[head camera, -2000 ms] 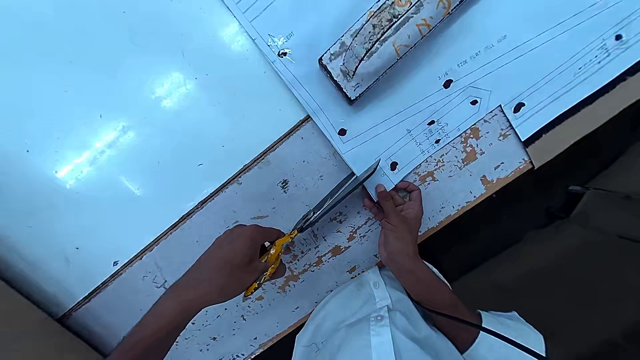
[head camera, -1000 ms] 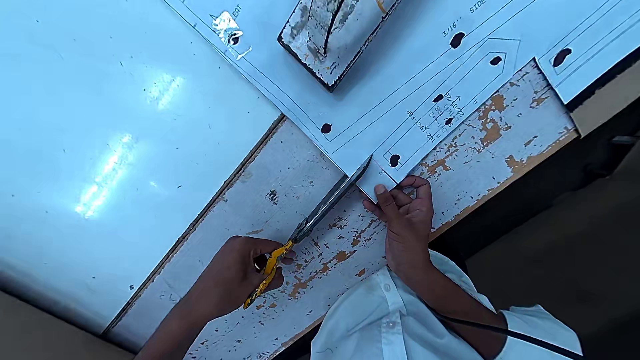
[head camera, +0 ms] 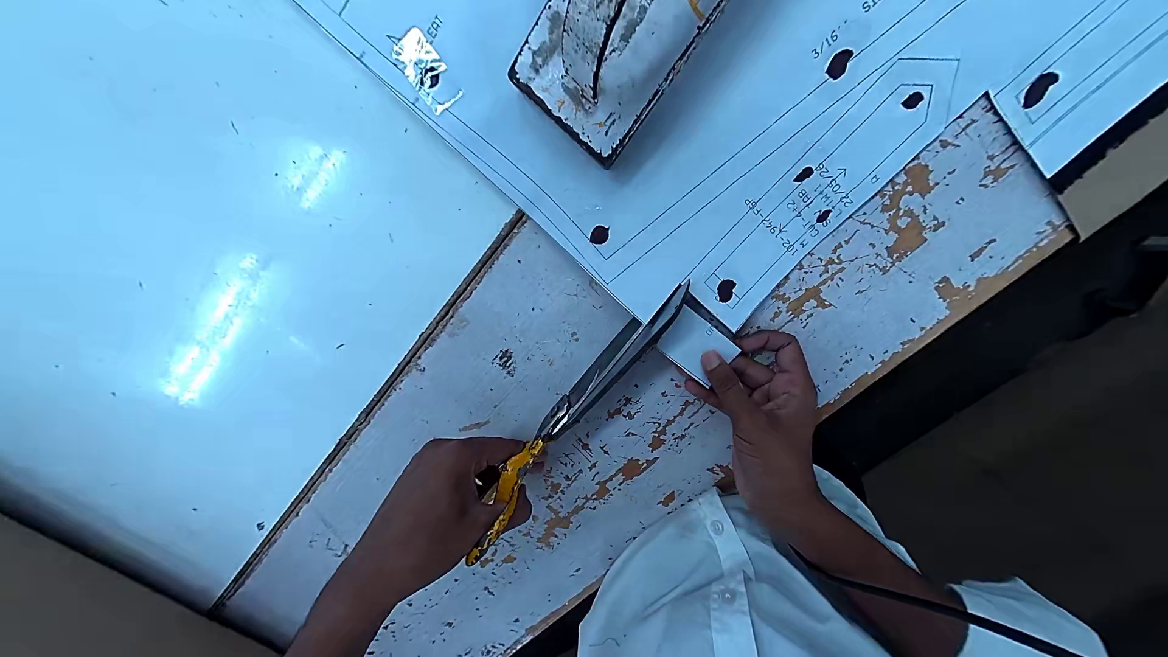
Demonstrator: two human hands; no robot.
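My left hand (head camera: 452,511) grips the yellow handles of a pair of long-bladed shears (head camera: 584,401). The blades point up and to the right, and their tips meet the lower edge of a large white pattern sheet (head camera: 693,182) marked with lines, writing and dark-edged holes. Between thumb and fingers, my right hand (head camera: 762,392) pinches a small rectangular piece of the sheet material (head camera: 698,342), just right of the blades. A gap shows between this piece and the sheet's corner; whether they still join at the blade tips is hard to tell.
A worn metal block with a handle (head camera: 611,64) rests on the sheet. Beneath lies a table with a glossy white top (head camera: 228,228) and a strip of chipped, painted board (head camera: 584,493) along the front. A dark cable (head camera: 894,593) crosses my right forearm.
The small piece in my right hand has swung away from the sheet, where it lay in line one second ago. The view has shifted.
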